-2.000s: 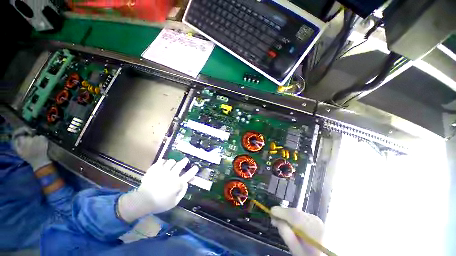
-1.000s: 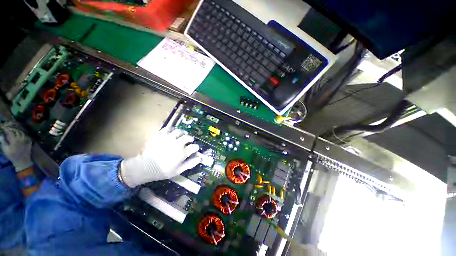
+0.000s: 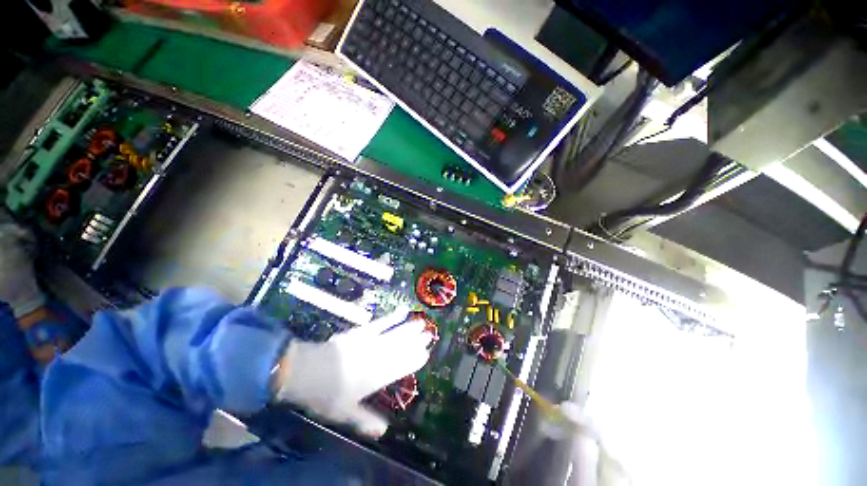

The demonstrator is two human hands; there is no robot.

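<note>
A green circuit board (image 3: 466, 252) lies in a dark metal-railed carrier in front of me. It bears copper-orange ring inductors (image 3: 436, 288), a smaller ring inductor (image 3: 488, 343), and long white bars (image 3: 350, 258). My left hand (image 3: 356, 370), white-gloved, lies palm down over the lower part of the board, partly covering two of the rings, and holds nothing visible. My right hand (image 3: 572, 441), blurred at the lower right, holds a thin yellow stick (image 3: 532, 391). The stick's tip is by the smaller ring; touching or not, I cannot tell.
A second board (image 3: 138, 133) with a pale green frame (image 3: 59, 142) lies at left. Another person's gloved hand (image 3: 14, 266) is at the left edge. Behind are a written sheet (image 3: 323, 106), a keyboard (image 3: 428, 71) and a red bin (image 3: 276, 17). Bright glare lies right.
My left hand has moved from the upper white bars down and right over the large rings. The stick's tip has moved from beside the lowest large ring to the smaller ring. The view has shifted.
</note>
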